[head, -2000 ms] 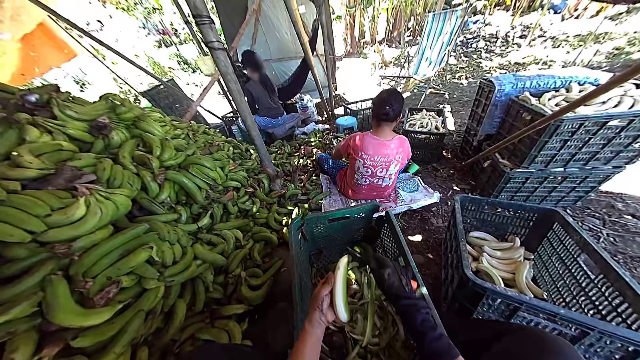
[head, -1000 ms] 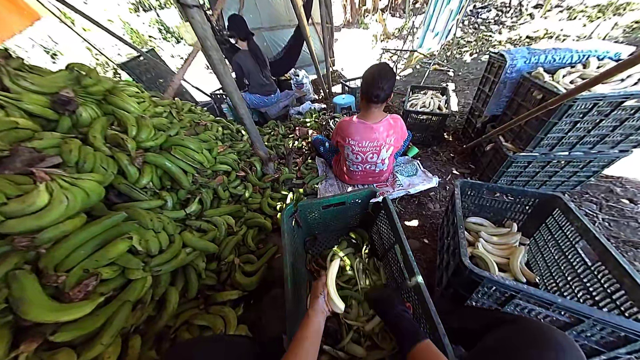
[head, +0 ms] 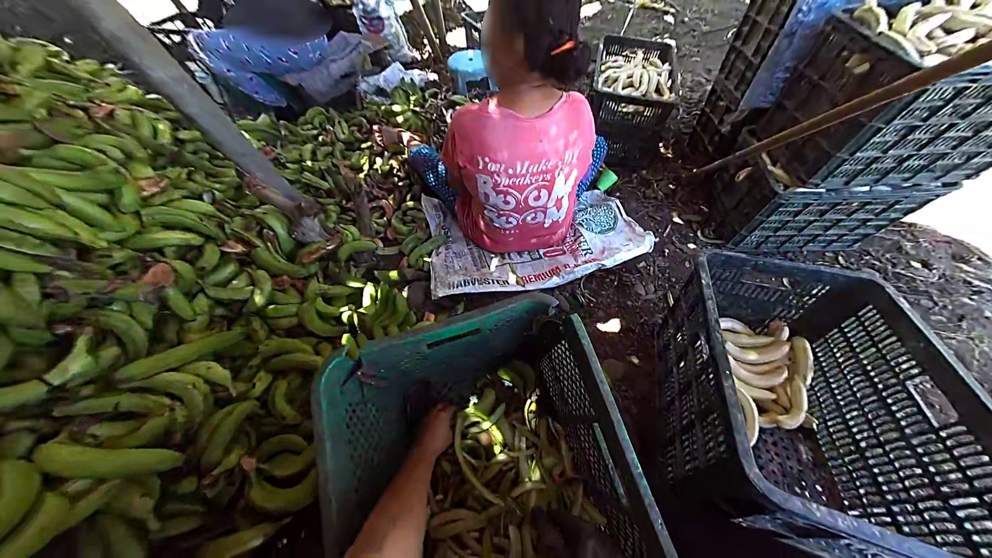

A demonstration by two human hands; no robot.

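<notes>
My left hand [head: 439, 426] reaches into a green plastic crate [head: 341, 434], near its far inner wall; its fingers are in shadow, so what they hold is unclear. Green peels [head: 480, 480] lie beside it over the crate's bottom. A dark shape low in the crate appears to be my gloved right hand [head: 570, 535], blurred against the peels, its fingers not distinguishable. To the right, a black plastic crate [head: 876, 287] holds several peeled bananas or plantains [head: 767, 372] near its left wall.
Unpeeled green fruit [head: 178, 356] is heaped at left, beside a slanting pole [head: 194, 101]. Ahead, a person in a pink shirt [head: 523, 170] sits on a printed sack [head: 542, 267]. Stacked crates [head: 891, 139] and a slanting stick [head: 845, 116] stand at upper right.
The peeled fruit in my left hand one second ago no longer shows there, and that hand has moved to the crate's far inner wall. The view has tilted down.
</notes>
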